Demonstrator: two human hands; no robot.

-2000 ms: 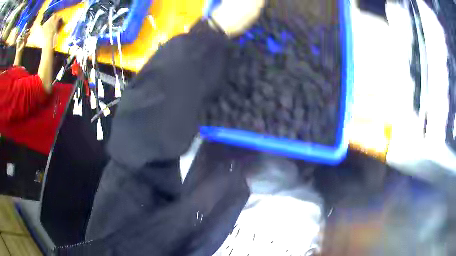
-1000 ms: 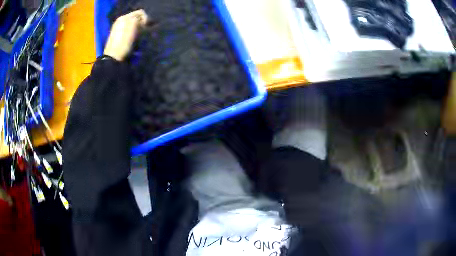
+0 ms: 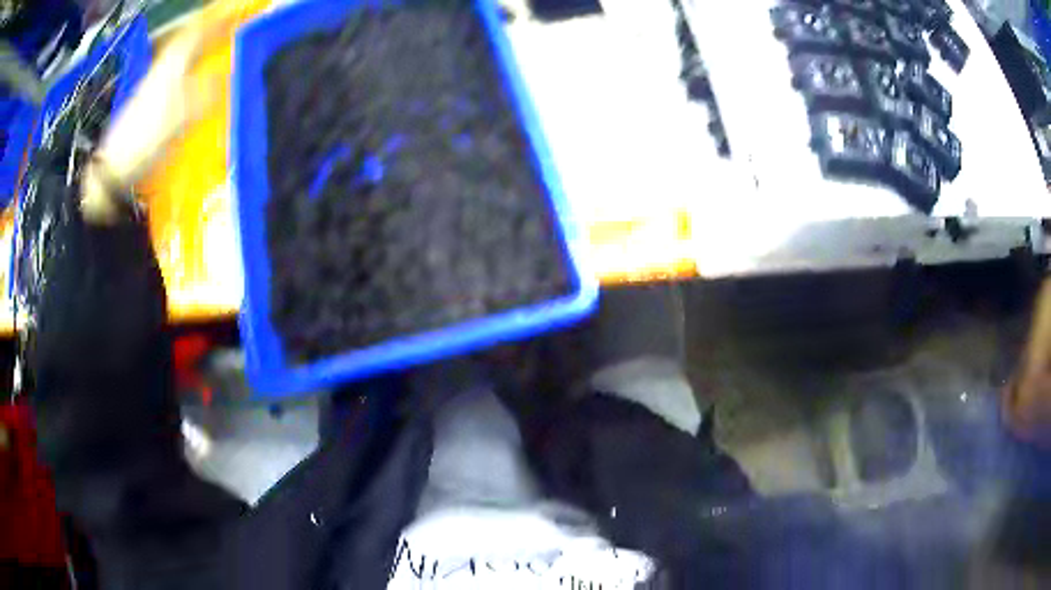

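Note:
A shallow blue tray (image 3: 256,231) full of small black round pieces (image 3: 415,231) lies tilted at the bench's front edge. My left hand (image 3: 133,144) is blurred at the upper left, beyond a black sleeve. It is left of the tray and clear of the pieces, close to a blue bin of leads (image 3: 136,52). Whether it holds anything cannot be told. I cannot make out my right hand in the picture.
Black blocky housings (image 3: 853,138) stand in rows on a white sheet (image 3: 761,196) at the upper right. Dark narrow strips (image 3: 701,87) lie left of them. The orange bench top (image 3: 208,254) shows around the tray. A blurred skin-toned shape (image 3: 1031,375) is at the right edge, owner unclear.
My left hand has moved left, away from the black pieces in the tray to the left bin. The view has shifted, so more of the tray and the housings shows.

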